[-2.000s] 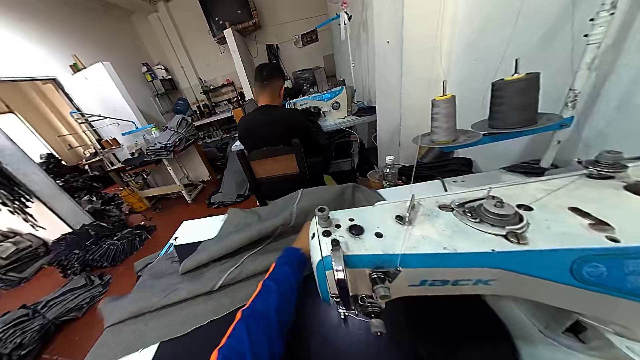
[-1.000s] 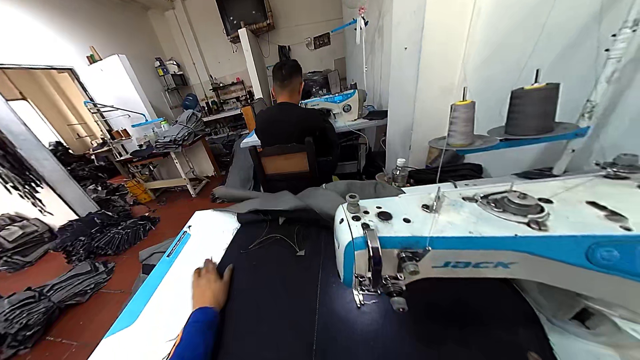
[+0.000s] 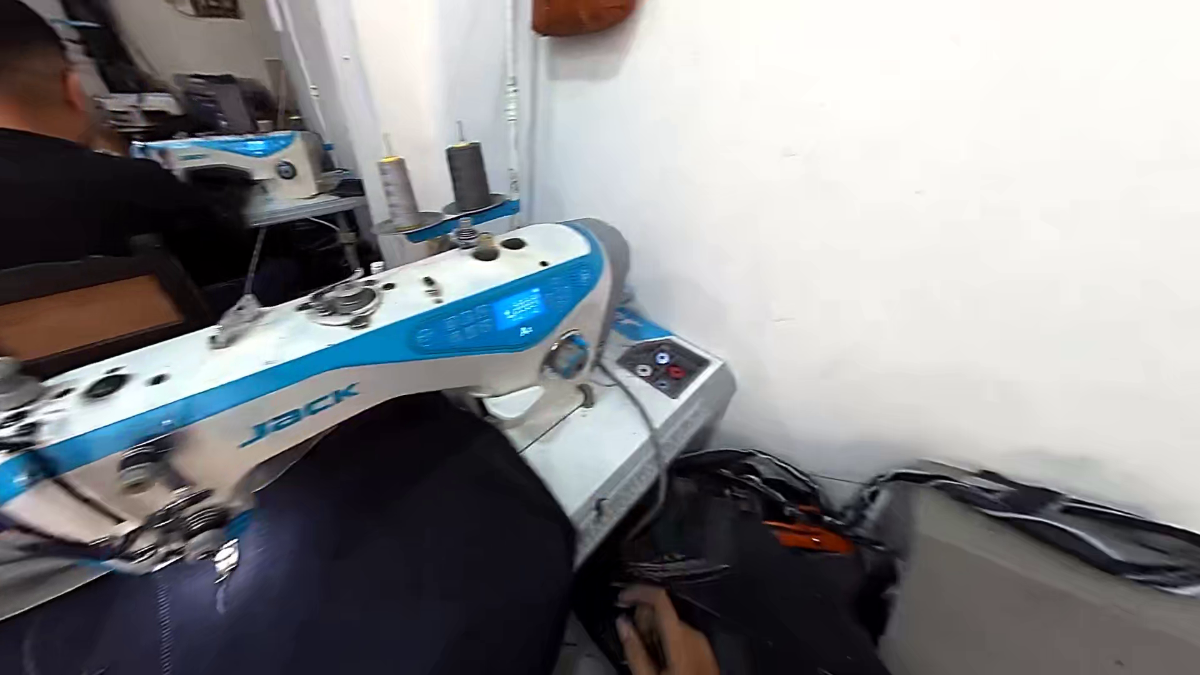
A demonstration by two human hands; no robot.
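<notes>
My right hand (image 3: 664,633) is low in the view, right of the sewing machine, with its fingers curled by a pile of dark fabric (image 3: 750,572). Whether it grips anything cannot be told. Out of view is my left hand. A large dark navy cloth (image 3: 403,553) lies under the arm of the white and blue Jack sewing machine (image 3: 300,394). A line of stitching runs down the cloth near the presser foot (image 3: 225,558), which is blurred. The machine's small display (image 3: 520,307) is lit blue.
Two thread cones, one light grey (image 3: 398,192) and one dark grey (image 3: 467,175), stand behind the machine. A person in black (image 3: 84,202) sits at another sewing machine (image 3: 244,159), by a wooden chair back (image 3: 89,319). At right are a white wall (image 3: 872,234) and a grey panel (image 3: 1012,591) edged with fabric.
The view has swung right. My left hand, a second ago at the cloth's left edge on the white table, is out of view; my right hand has come into view.
</notes>
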